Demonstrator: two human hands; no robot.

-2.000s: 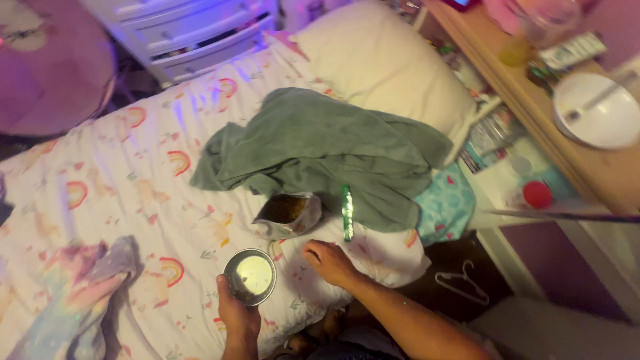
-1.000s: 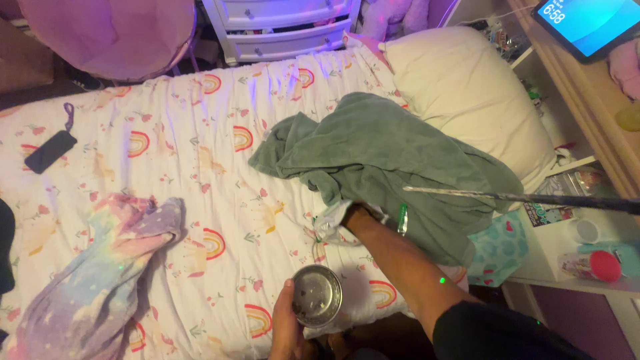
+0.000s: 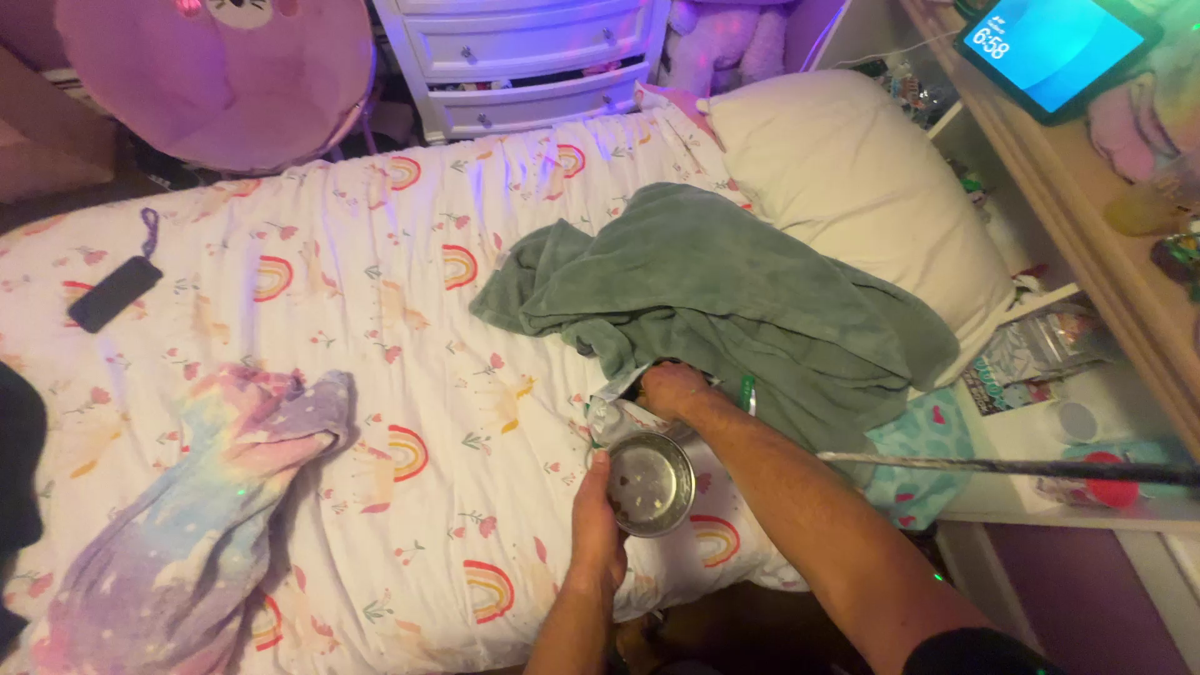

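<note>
My left hand [image 3: 598,516] holds a round metal bowl [image 3: 651,484] by its left rim; a few small dark bits lie on the bowl's bottom. Just above it, my right hand [image 3: 671,389] reaches into the mouth of an opened foil bag [image 3: 614,419] on the bed, and its fingers are hidden inside. A green-and-silver strip [image 3: 747,395] lies to the right of that hand, on the edge of a crumpled green blanket [image 3: 698,267]. The bag's contents are mostly covered by the hand.
The bed sheet [image 3: 375,309] has a rainbow print. On it lie a pastel blanket [image 3: 202,525], a black phone-like object with a strap [image 3: 115,293] and a cream pillow [image 3: 853,178]. A thin rod [image 3: 994,463] juts in from the right, before shelves. A white dresser [image 3: 539,42] stands behind.
Two seconds ago my right hand was beside the bag; now it is inside the bag's mouth. The bowl in my left hand has come up close to the bag. The view has shifted.
</note>
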